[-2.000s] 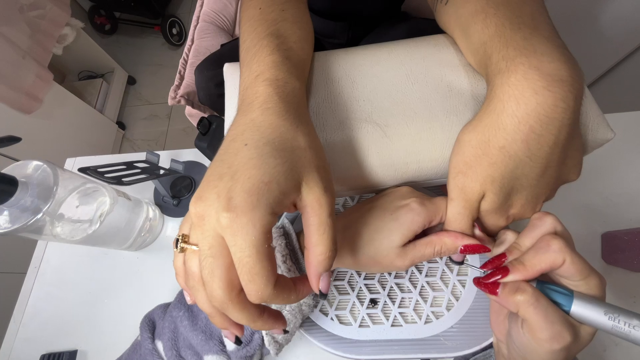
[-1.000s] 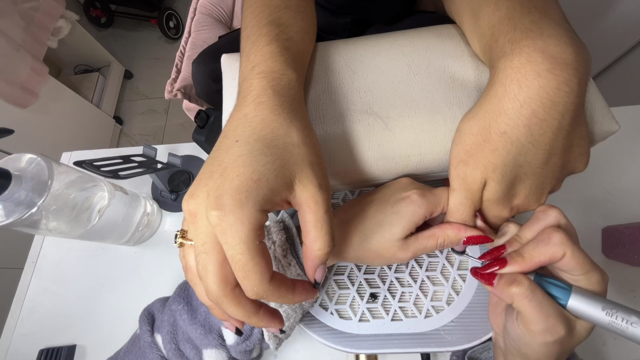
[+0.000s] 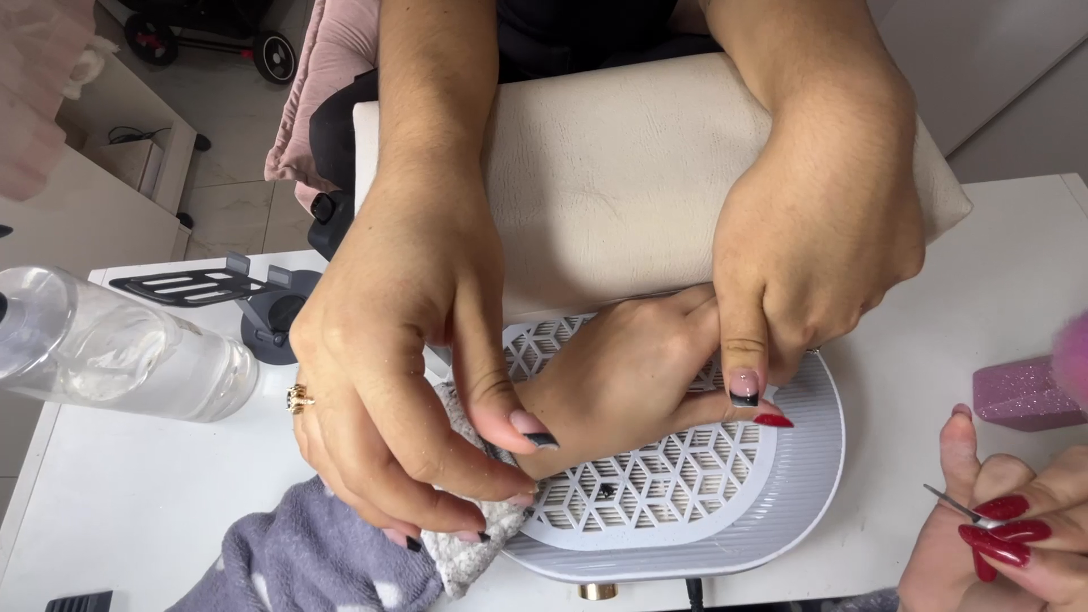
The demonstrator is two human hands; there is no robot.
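Observation:
My left hand [image 3: 612, 382], in a purple fleece sleeve [image 3: 297, 544] with a pale cuff, lies over a gray-white nail dust collector [image 3: 799, 510]. Its red-nailed thumb meets a black-tipped finger of another person's hand [image 3: 816, 221]; my other fingers are partly hidden beneath that hand. That person's other hand [image 3: 399, 340], wearing a gold ring, hangs relaxed over my cuff and wrist. At the lower right, my right hand [image 3: 960, 535] is palm up, its red-nailed fingers curled around a thin metal nail tool [image 3: 952, 501], the rest of which is out of sight.
A beige armrest cushion [image 3: 629, 170] lies behind the dust collector. On the left of the white table [image 3: 170, 476] are a bottle of clear liquid [image 3: 127, 348] and a black stand [image 3: 272, 319]. A glittery pink brush handle [image 3: 1020, 395] is at the right.
My right hand has moved away from the held finger toward the lower right. The gray and blue handpiece it held there is no longer visible. My left hand keeps its hold.

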